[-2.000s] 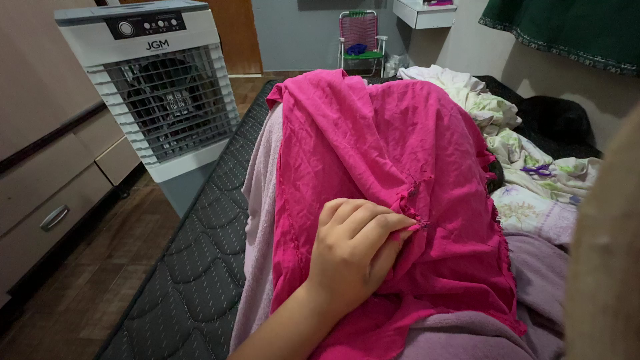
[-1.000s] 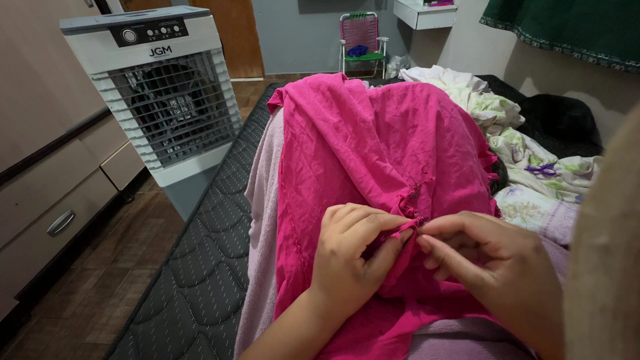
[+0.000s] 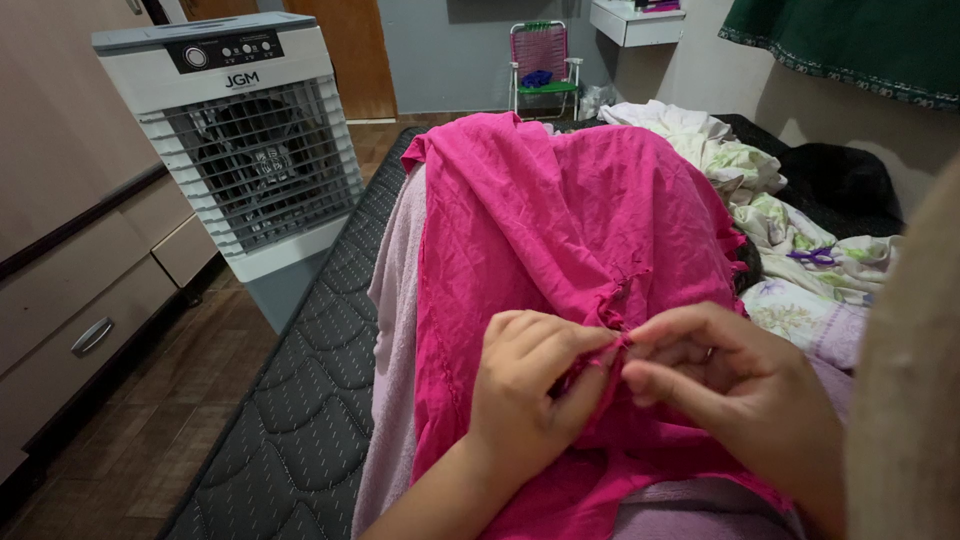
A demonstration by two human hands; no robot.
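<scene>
Bright pink cloth (image 3: 510, 195) lies draped over a raised shape on the bed, with a frayed, gathered edge running down its middle. My left hand (image 3: 536, 375) pinches that ragged edge between thumb and fingers. Just to its right, my right hand (image 3: 731, 382) has its index fingertip at the same gathered spot, its thumb a little apart below. Whether it grips a thread or a small tool is too fine to tell. Under the pink cloth is a lilac blanket (image 3: 394, 322).
A dark quilted mattress (image 3: 307, 420) extends left, beside an air cooler (image 3: 262, 172). At right lie crumpled floral sheets (image 3: 787, 225), purple-handled scissors (image 3: 814, 256) and a black furry shape (image 3: 840, 180). A folding chair (image 3: 541, 64) stands behind. A blurred beige object (image 3: 904, 375) blocks the right edge.
My right hand, out of view two seconds ago, has come in from the right to the gathered edge. My left hand keeps its pinch on the pink cloth.
</scene>
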